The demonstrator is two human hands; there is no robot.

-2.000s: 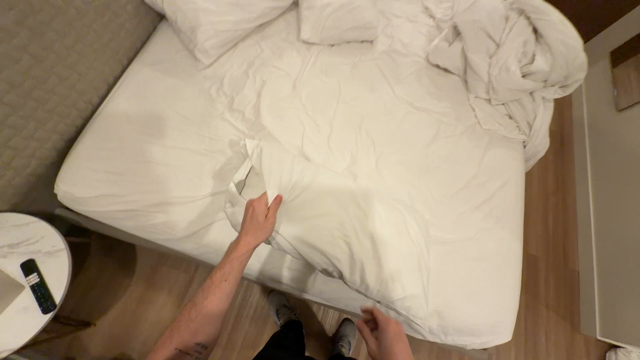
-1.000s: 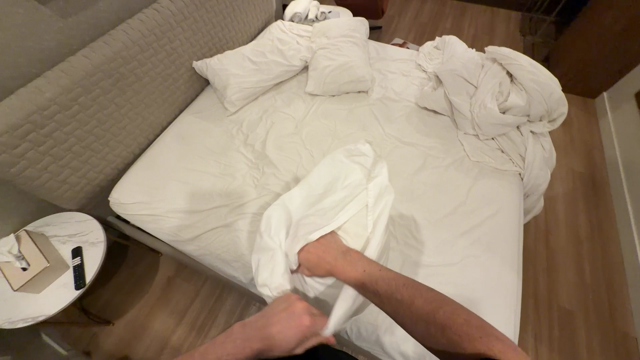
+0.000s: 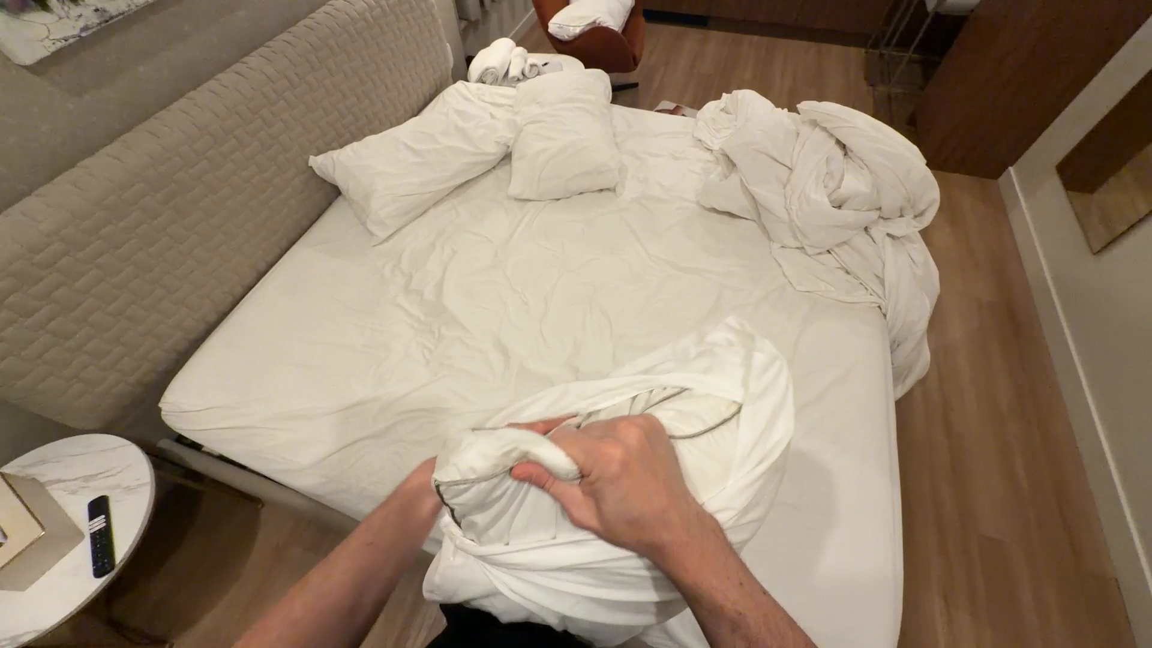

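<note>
A white pillow with dark piping along its edge lies partly inside a bunched white pillowcase at the near edge of the bed. My right hand pinches the pillow's corner between thumb and fingers. My left hand is mostly hidden behind the pillow's near end, with some fingertips showing above it, and it grips the pillow from that side. Both hands are within the pillowcase's spread opening. Beneath them is the white fitted sheet on the mattress, wrinkled in the middle.
Two white pillows lie by the woven headboard. A crumpled duvet hangs over the bed's far right corner. At left, a round marble-topped table holds a remote control and a tissue box. Behind stands an orange chair.
Two seconds ago the white bundle lay flat on the bed; now both hands hold it gathered, with the piped pillow edge exposed. The view has tilted up toward the far side of the room.
</note>
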